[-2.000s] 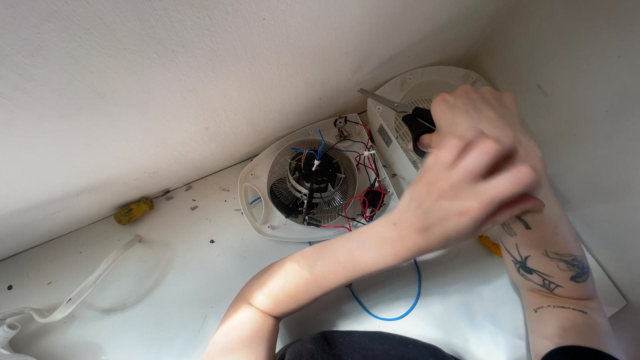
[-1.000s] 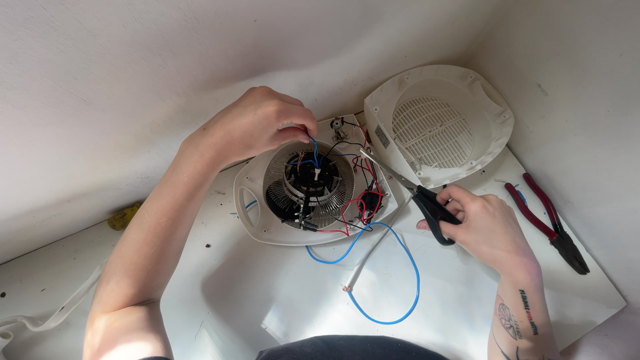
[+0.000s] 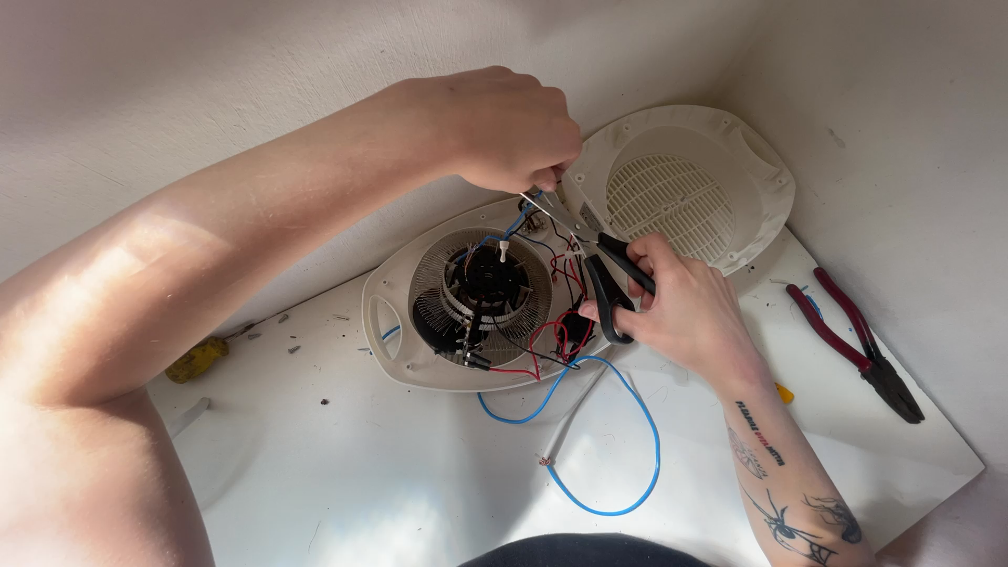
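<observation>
With my left hand (image 3: 516, 130) I pinch a blue wire (image 3: 520, 216) that rises from an opened fan heater housing (image 3: 386, 315). Black-handled scissors (image 3: 602, 276) are in my right hand (image 3: 685, 315), their blades apart and reaching up to the wire close below my left fingertips. Whether the blades touch the wire cannot be told. Inside the housing sit a round metal heating coil, a black motor (image 3: 488, 276), a white wire connector (image 3: 503, 250), and red and black wires. A loop of blue wire (image 3: 658, 441) comes out of a grey cable (image 3: 571, 417) on the table.
The white grille cover (image 3: 756, 228) leans near the wall behind the housing. Pliers with dark red handles (image 3: 866, 362) lie at the right, a small yellow object (image 3: 783, 393) beside my right forearm. A yellow tool handle (image 3: 197, 360) lies at the left, near scattered debris. Walls bound the table.
My left hand has moved right with the blue wire, which now leans that way. The scissors have moved up and left from beside the housing, and their blades have opened.
</observation>
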